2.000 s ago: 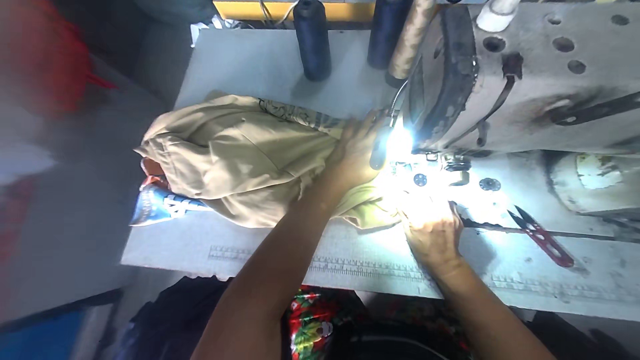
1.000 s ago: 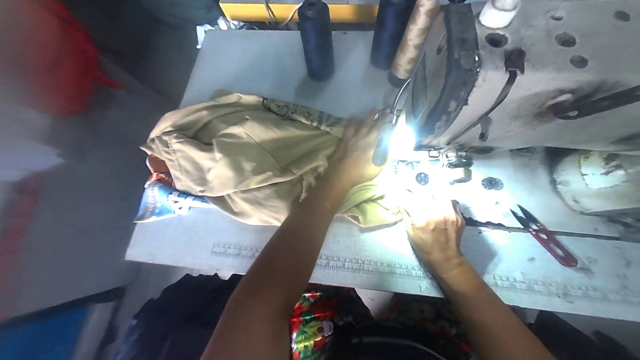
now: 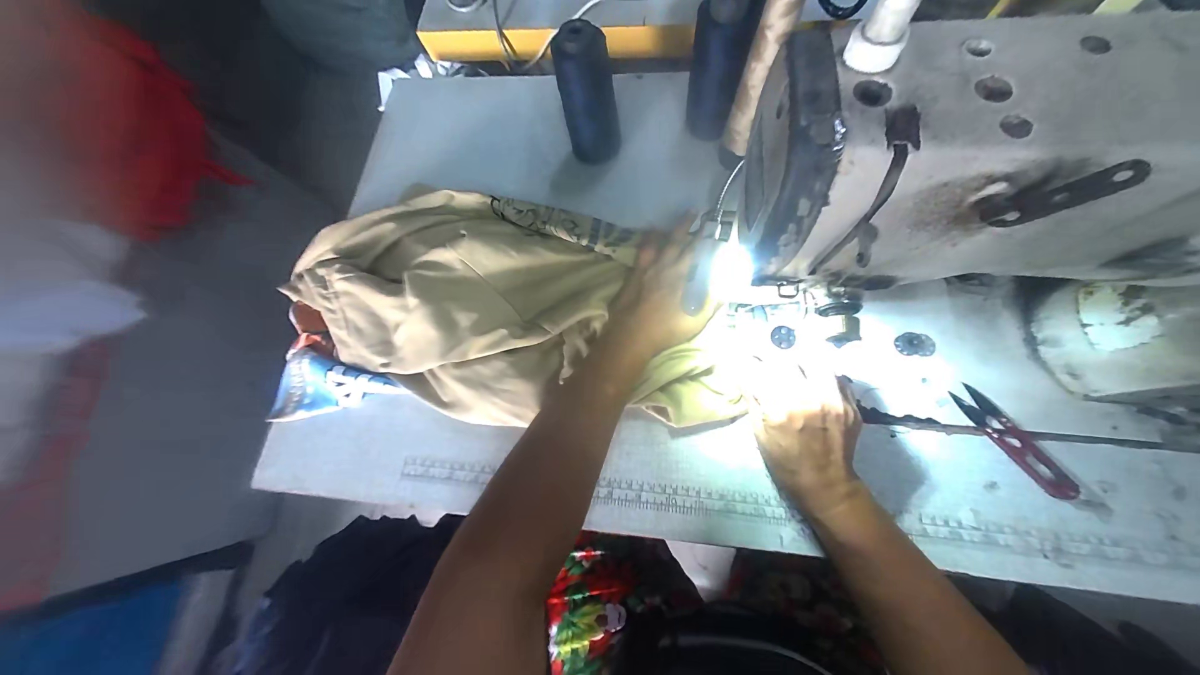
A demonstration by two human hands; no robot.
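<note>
A tan cloth garment point(image 3: 469, 300) with a dark patterned strip lies bunched on the sewing machine table. My left hand point(image 3: 670, 286) rests on its right part, close to the machine's bright lamp point(image 3: 730, 272). To the right of that, my right hand point(image 3: 811, 422) is at the edge of the cloth below the needle area, its fingers washed out by glare. Whether those fingers pinch the fabric is hidden. The sewing machine head point(image 3: 994, 150) stands over the right side of the table.
Red-handled thread snips point(image 3: 1017, 442) lie right of my right hand. Dark thread cones point(image 3: 587, 94) stand at the back. A blue printed packet point(image 3: 323, 382) pokes out under the garment's left end. A measuring scale point(image 3: 656, 497) runs along the front edge.
</note>
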